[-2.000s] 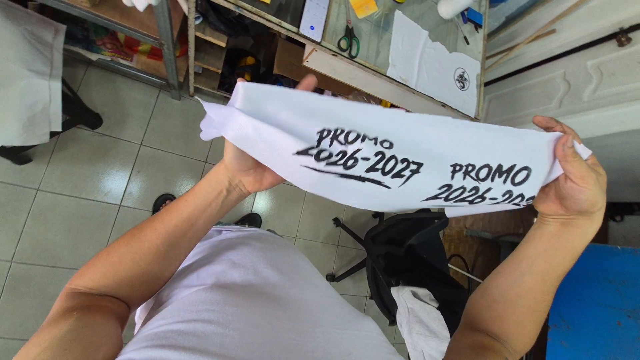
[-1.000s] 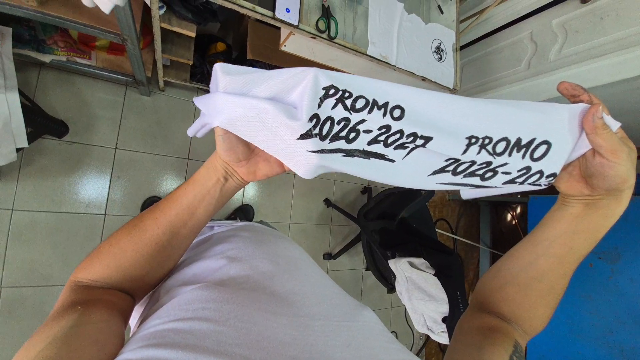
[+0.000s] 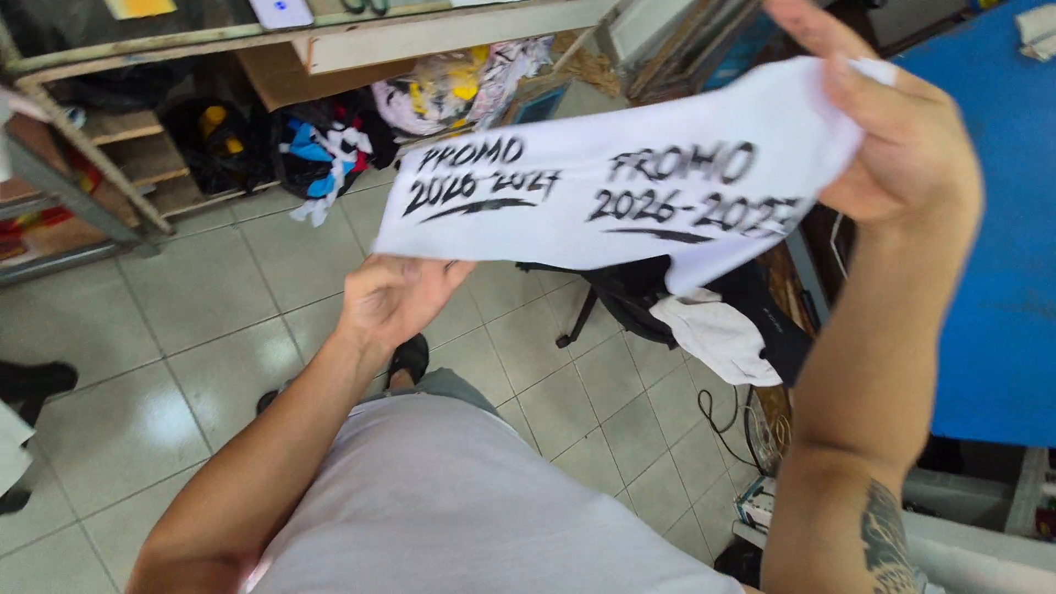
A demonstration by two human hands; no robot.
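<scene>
A strip of white fabric (image 3: 569, 198) with black printed lettering, repeated twice, is stretched between my two hands, slightly blurred. Its left end is held by my left hand (image 3: 400, 297), palm up, with the fingers partly hidden behind the lower edge. My right hand (image 3: 891, 140), higher up, pinches the other end between thumb and fingers. A loose corner of the fabric hangs down below the right-hand print.
A glass-topped workbench (image 3: 190, 41) bears a phone (image 3: 282, 11) and scissors (image 3: 365, 7). Bags of fabric scraps (image 3: 322, 157) sit beneath. Below the strip stands a black chair (image 3: 631, 301) with a white cloth (image 3: 718, 334) on it. At right is a blue table surface (image 3: 998, 247).
The view has swung right. The strip now slants up towards my right hand, its left end no longer bunched over my left hand, and a corner of it hangs down. Both hands still hold it.
</scene>
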